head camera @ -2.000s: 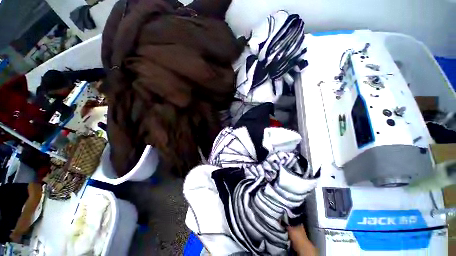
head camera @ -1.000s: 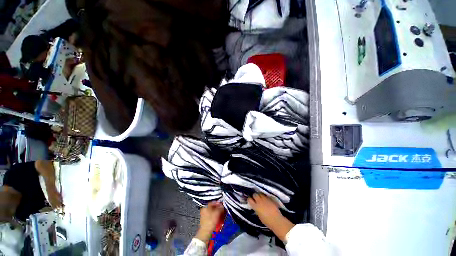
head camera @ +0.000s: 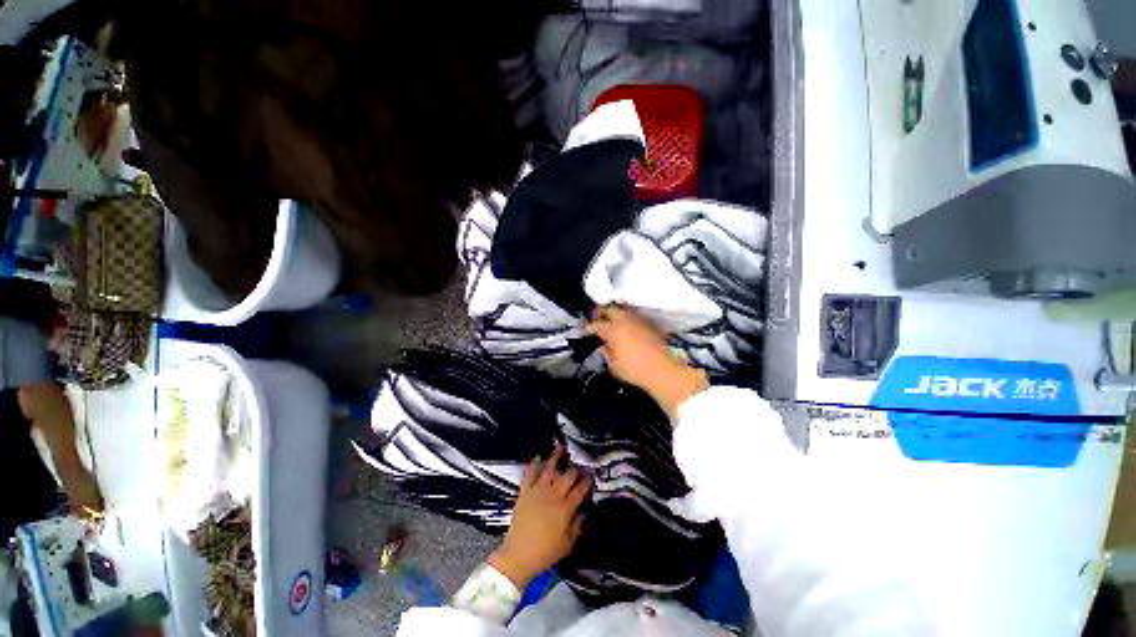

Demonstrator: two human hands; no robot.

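A black and white panel bundle (head camera: pixel 467 436) lies fanned on the wearer's lap, pinched in at its middle. My left hand (head camera: pixel 548 508) rests on that middle, fingers bent; whether it grips cloth is unclear. A second panel bundle (head camera: pixel 710 268), with a black piece (head camera: pixel 567 212) on top, lies just beyond. My right hand (head camera: pixel 635 355) reaches to the near edge of this second bundle, its fingertips at the cloth by the white flap. Whether they pinch it cannot be told.
A white Jack sewing machine (head camera: pixel 1022 212) stands on the table at right. A red basket (head camera: pixel 673 137) sits behind the bundles. A dark brown fabric pile (head camera: pixel 312 125) hangs at upper left over a white trough (head camera: pixel 293 268). Another person's arm (head camera: pixel 56 442) shows at far left.
My right hand has moved from the near bundle up to the farther one. My left hand stays at the near bundle's middle, now lying over it. The view has shifted slightly.
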